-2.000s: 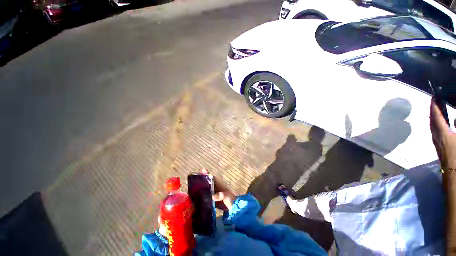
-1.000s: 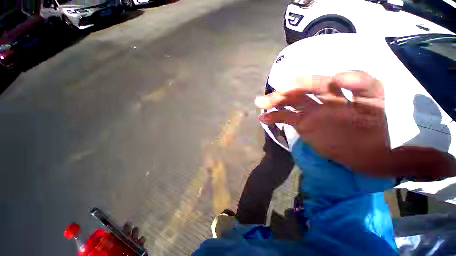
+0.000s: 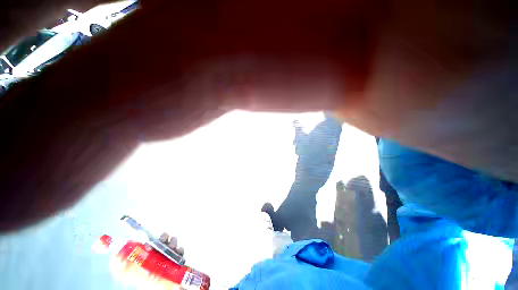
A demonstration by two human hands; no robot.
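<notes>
The red drink bottle (image 3: pixel 150 261) with its red cap lies tilted at the lower left. A smartphone (image 3: pixel 152 241), seen nearly edge-on, is beside it. My left hand (image 3: pixel 171 243) shows only as a few fingertips at the phone's edge, around phone and bottle; the rest is hidden behind them. My right hand (image 3: pixel 255 62) is a large dark blur very close to the lens, covering most of the upper picture. Its fingertips cannot be made out. Its blue sleeve (image 3: pixel 440 178) shows at the right.
A light-coloured car (image 3: pixel 54 48) stands at the upper left. The ground (image 3: pixel 227 170) is washed out white by glare. Grey shadow shapes lie on it at centre right. My blue smock (image 3: pixel 306 272) fills the bottom.
My right hand has come up from beside the phone to right in front of the lens. The bottle and phone have moved to the lower left and tilted. The white cars at the right have left view.
</notes>
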